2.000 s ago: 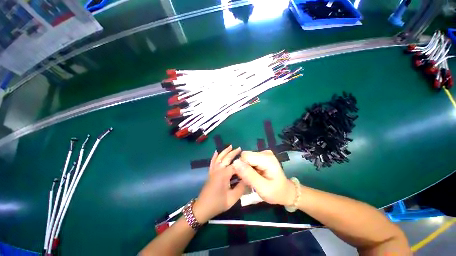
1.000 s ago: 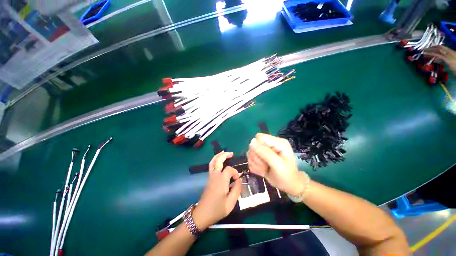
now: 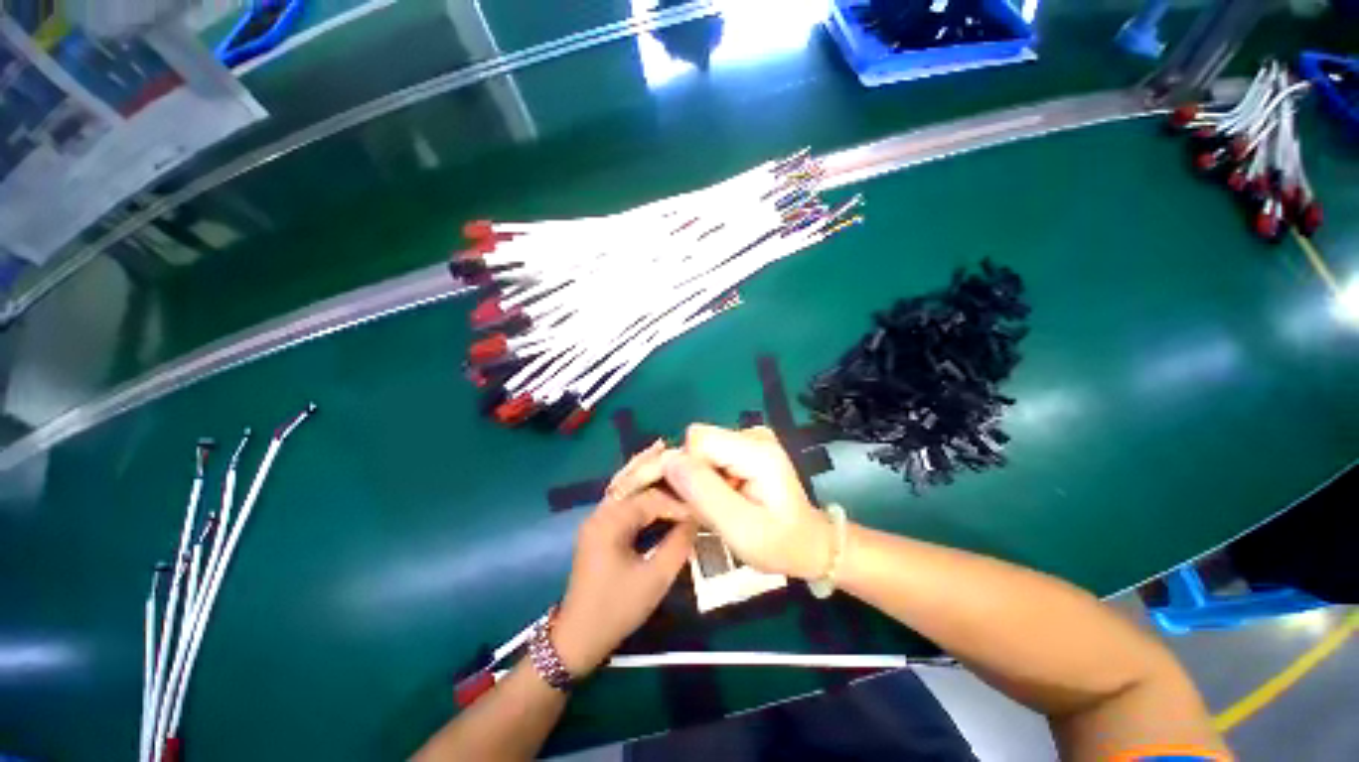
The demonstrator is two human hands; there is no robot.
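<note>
My left hand (image 3: 623, 539) and my right hand (image 3: 741, 499) meet over the white card (image 3: 739, 588), fingertips together. What they pinch is too small and covered to make out. A white cable with a red and black connector (image 3: 477, 688) at its left end runs under my left wrist. Another white cable (image 3: 760, 660) lies along the bench edge below the card. Black tape strips (image 3: 774, 390) surround the card. A heap of black connector housings (image 3: 927, 375) lies right of my hands.
A large pile of white cables (image 3: 641, 276) with red ends lies beyond my hands. Several white cables (image 3: 203, 596) lie at far left. More red-ended cables (image 3: 1252, 146) lie at far right. A blue bin (image 3: 939, 60) stands beyond the metal rail (image 3: 991, 131).
My right hand has come down and left from above the card to meet my left hand again. Another person's hand at the far right cables has gone out of view.
</note>
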